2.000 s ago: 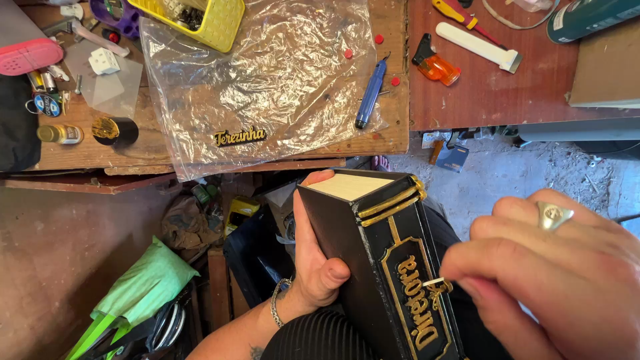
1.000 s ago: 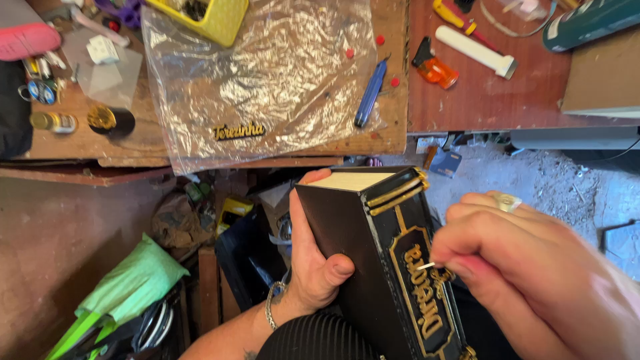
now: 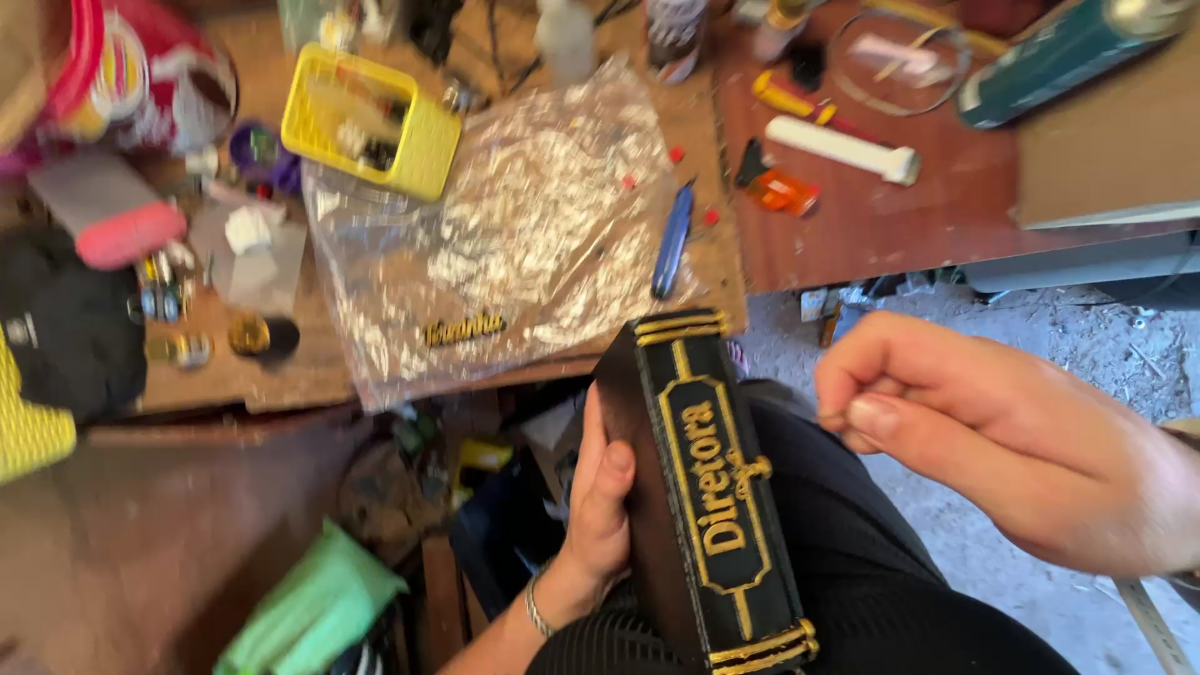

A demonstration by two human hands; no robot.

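A black book-shaped box (image 3: pixel 722 506) with gold trim and raised gold lettering on its spine rests against my lap, spine turned up. My left hand (image 3: pixel 600 511) grips it by its left side, thumb on the dark cover. To the right of the box, apart from it, hovers my right hand (image 3: pixel 947 431), thumb and fingertips pinched together; whether something small is between them cannot be told. A small gold-and-black lettering piece (image 3: pixel 464 329) lies on a clear plastic sheet (image 3: pixel 525 225) on the wooden table.
On the tables are a yellow basket (image 3: pixel 427 155), a blue utility knife (image 3: pixel 673 242), an orange lighter (image 3: pixel 783 190), a white plastic tool (image 3: pixel 839 150), a dark jar (image 3: pixel 267 337) and a green bottle (image 3: pixel 1069 66). A light green bag (image 3: pixel 309 600) is at lower left.
My right hand has moved away from the spine, where it held a thin light-coloured stick against the lettering. The box has turned so its spine faces the view more squarely. The view has shifted.
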